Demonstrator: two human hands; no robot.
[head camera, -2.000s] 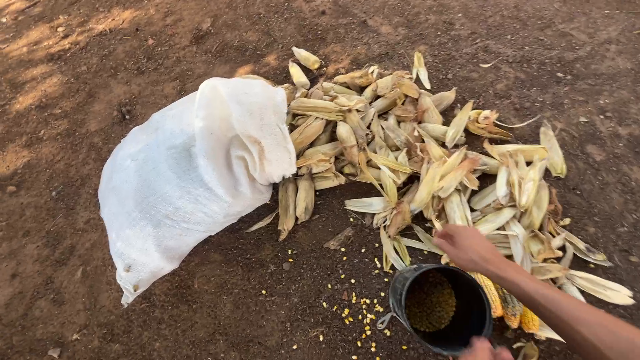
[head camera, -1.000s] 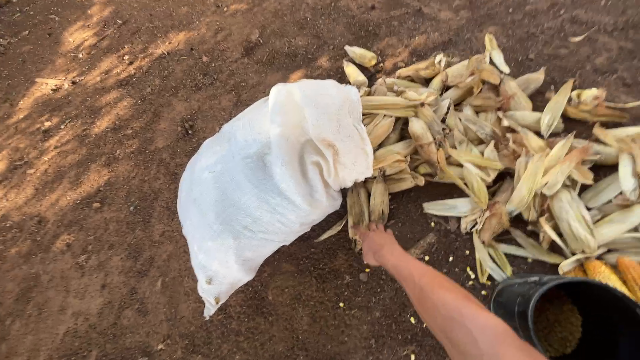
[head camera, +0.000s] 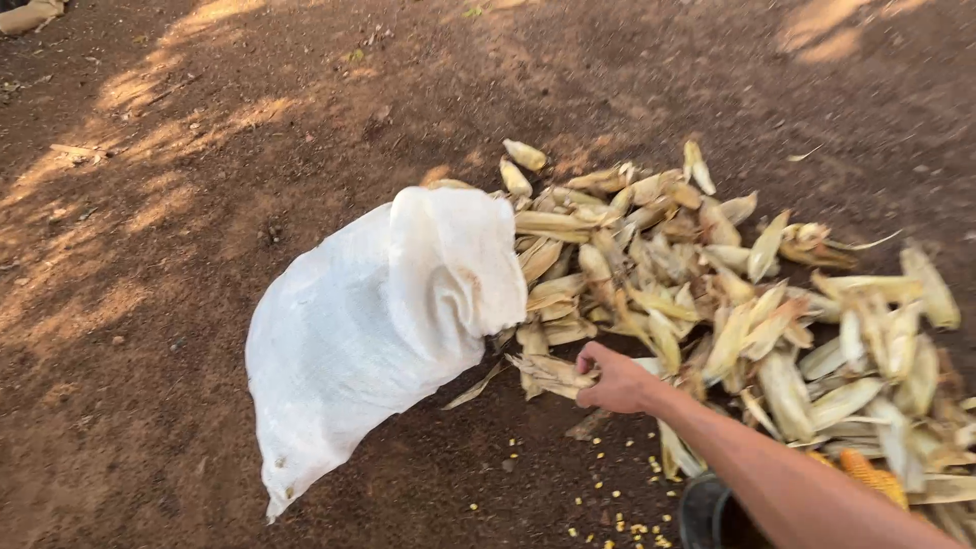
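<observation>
My right hand [head camera: 616, 379] has its fingers closed on the end of a dry, husk-covered corn ear [head camera: 555, 374], just right of the mouth of a white woven sack [head camera: 358, 313]. The sack lies on its side, bulging. Behind and to the right of the hand spreads a pile of corn ears and loose husks [head camera: 648, 267]. Bare yellow corn cobs [head camera: 869, 476] show beyond my forearm at the lower right. A dark bucket [head camera: 705, 511] is partly hidden under the forearm at the bottom edge. My left hand is out of view.
Loose yellow kernels [head camera: 619, 526] are scattered on the brown dirt ground [head camera: 191, 427] left of the bucket. Two husked-over ears [head camera: 524, 155] lie at the pile's far edge. A brownish object [head camera: 30, 17] is cut off at the top left corner.
My right hand has gone from the bucket to the ears by the sack mouth, and now lifts one, moved slightly right. The other hand, at the bucket's edge earlier, has left the view.
</observation>
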